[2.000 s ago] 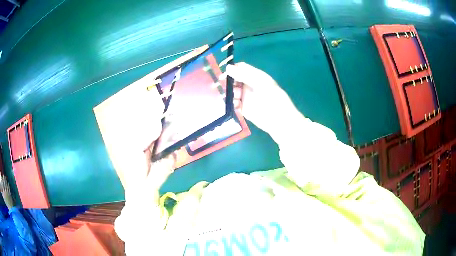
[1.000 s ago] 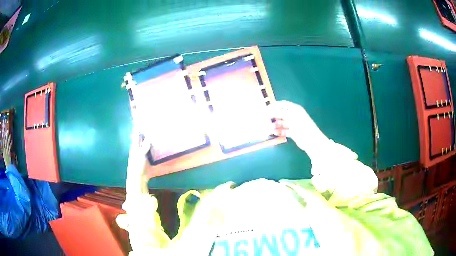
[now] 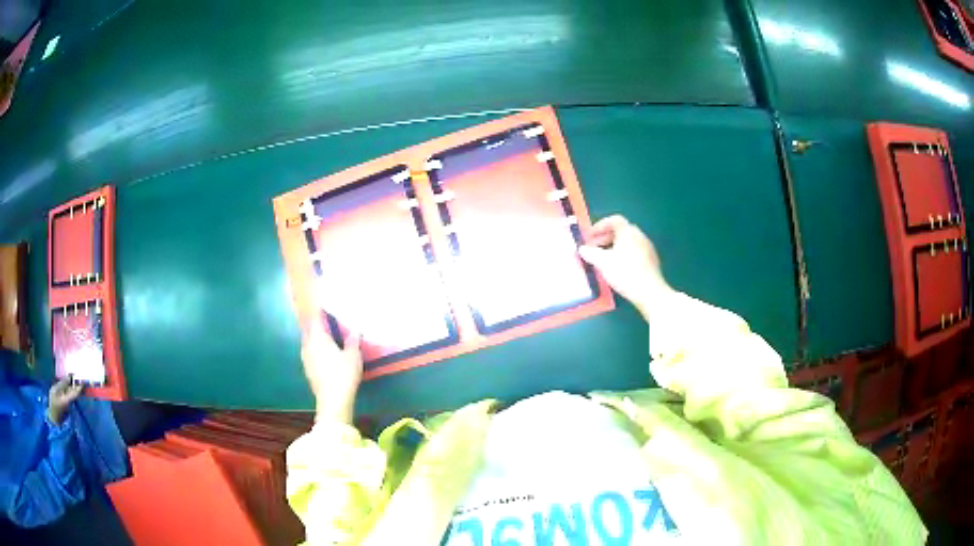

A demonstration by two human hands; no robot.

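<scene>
A red-orange foam tray (image 3: 466, 327) lies tilted on the green bench in front of me. A left glass panel (image 3: 376, 256) and a right glass panel (image 3: 511, 229), black-bordered with pale tabs, lie side by side on it. Glare whitens both. My left hand (image 3: 333, 368) is at the lower left corner of the left panel and the tray edge; glare hides whether it grips. My right hand (image 3: 625, 256) has its fingertips closed on the tray's right edge, beside the right panel.
A loaded tray (image 3: 906, 240) lies at the right past a bench seam; another (image 3: 109, 320) lies at the far left, with a person's hand (image 3: 64, 397) and blue sleeve at it. Red foam sheets (image 3: 192, 491) are piled below the bench. Stacked loaded trays (image 3: 854, 400) stand lower right.
The left panel, tilted in my hands and then lowered, now lies flat beside the right one. At the far left, a second panel and a person's hand have appeared on the tray.
</scene>
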